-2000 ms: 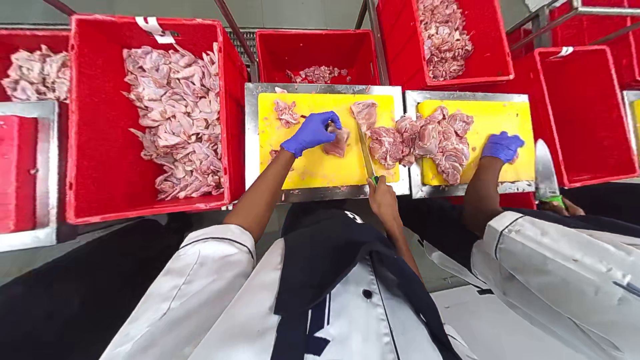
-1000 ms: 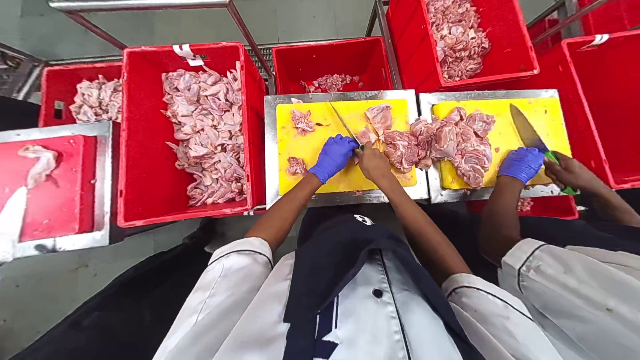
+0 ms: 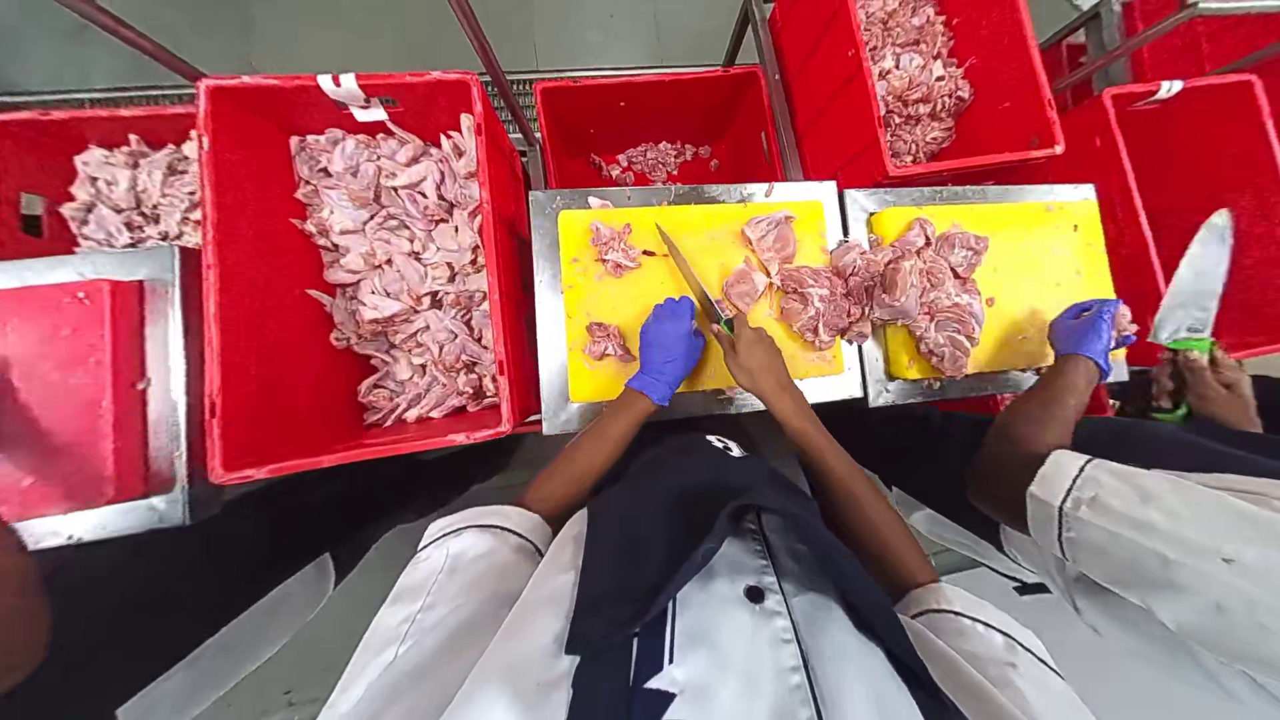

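My left hand [image 3: 670, 350], in a blue glove, rests on the front middle of the yellow cutting board [image 3: 600, 290]; whether anything is under its fingers is hidden. Bare, my right hand [image 3: 752, 355] grips the handle of a kitchen knife [image 3: 690, 272], its blade pointing up and left across the board. Small meat trimmings lie at the board's upper left [image 3: 615, 248] and lower left [image 3: 607, 342]. Pieces of raw chicken meat [image 3: 815, 303] sit right of the knife, and a pile [image 3: 930, 290] reaches onto the neighbouring yellow board [image 3: 1040, 260].
A red crate of chicken pieces [image 3: 400, 270] stands left of my board, and a red crate with small trimmings [image 3: 655, 160] behind it. At right, a co-worker's gloved hand [image 3: 1085, 335] holds a bit of meat, the other a wide knife [image 3: 1197, 280] over red crates.
Two seconds ago my left hand was on meat at the board's middle; it is now nearer the front edge. The co-worker's knife has moved right, off the neighbouring board.
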